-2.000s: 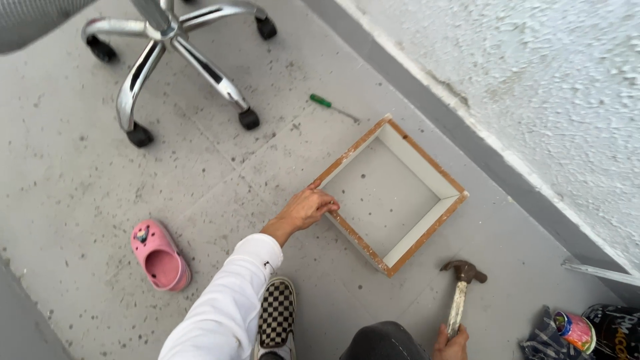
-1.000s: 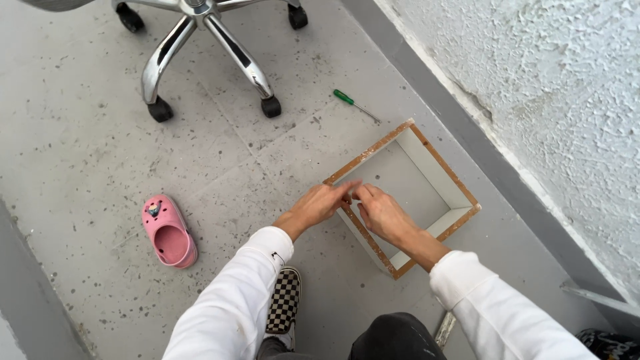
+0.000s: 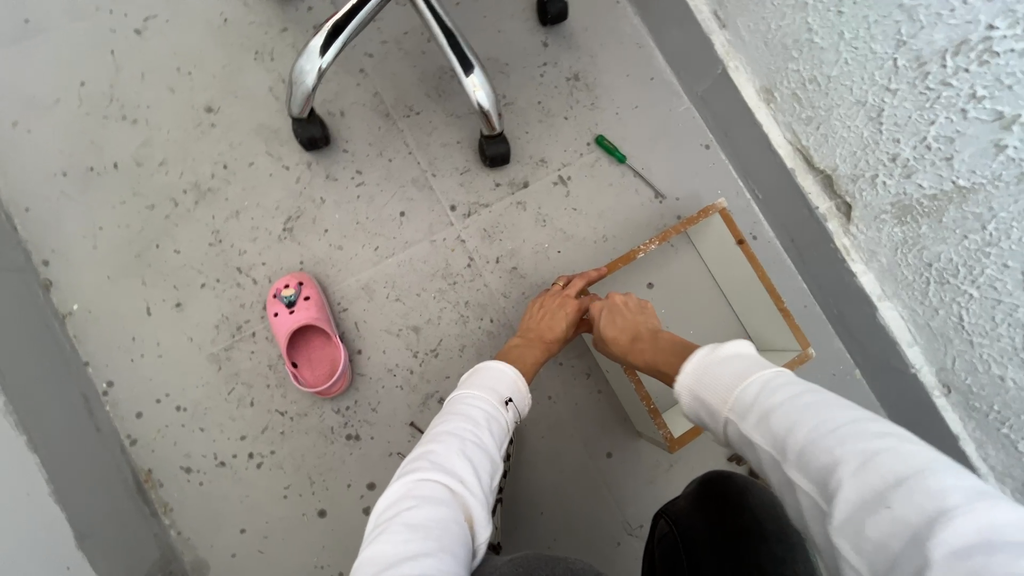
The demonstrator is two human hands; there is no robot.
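An open rectangular wooden frame (image 3: 764, 276), pale on its sides with bare brown edges, stands on the grey floor. At its near left corner my left hand (image 3: 554, 314) rests on the edge, a ring on one finger and its fingers partly spread. Right beside it, touching or nearly so, my right hand (image 3: 628, 326) is curled over the same corner; whether something small is between its fingers is hidden. A green-handled screwdriver (image 3: 612, 150) lies on the floor beyond the frame. Part of what looks like the hammer's head (image 3: 736, 460) shows beneath my right forearm.
A pink clog (image 3: 310, 340) lies on the floor at the left. The chrome base of a swivel chair (image 3: 472, 80) with black casters stands at the top. A rough white wall (image 3: 904, 160) runs along the right. Nails or screws (image 3: 416, 428) lie near my left sleeve.
My right hand held the hammer two seconds ago; it let go of it and moved to the frame's corner beside my left hand. The view has shifted somewhat.
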